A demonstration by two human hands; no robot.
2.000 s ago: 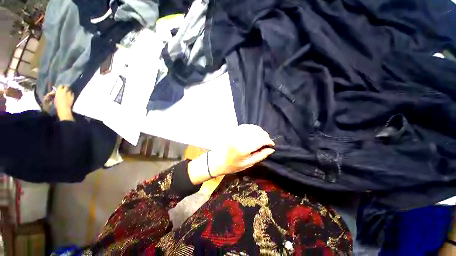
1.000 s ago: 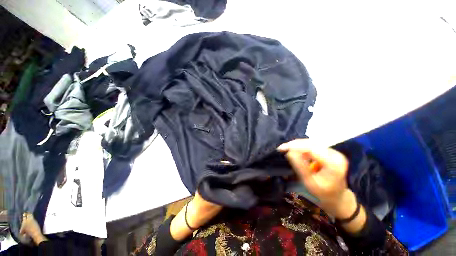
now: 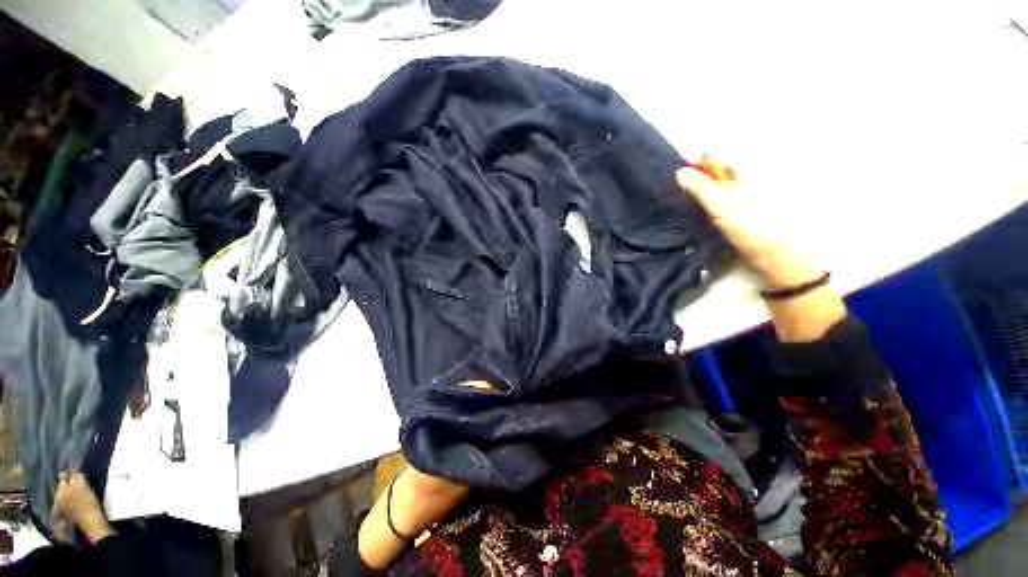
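A dark navy denim garment [image 3: 451,225] lies bunched on the white table, its near edge hanging over the table edge toward my body. My left hand [image 3: 434,490] is at the near edge, its fingers hidden under the folded cloth, so its hold cannot be seen. My right hand [image 3: 750,225] is at the garment's right side, fingertips at the cloth's edge. The orange-red handle of the thread snips [image 3: 715,170] shows at the right hand's fingers; the blades are not visible.
Heaped dark and grey garments [image 3: 158,225] lie at the left, beside white papers [image 3: 180,417]. Another person's hand [image 3: 79,507] is at the lower left. A grey garment [image 3: 383,18] lies at the far side. A blue plastic crate [image 3: 936,372] stands below the table's right edge.
The view has swung right since the first frame, and the garment now shows bunched. Since the second frame, my right hand has moved up and right along the garment. My left hand stays under the near fold.
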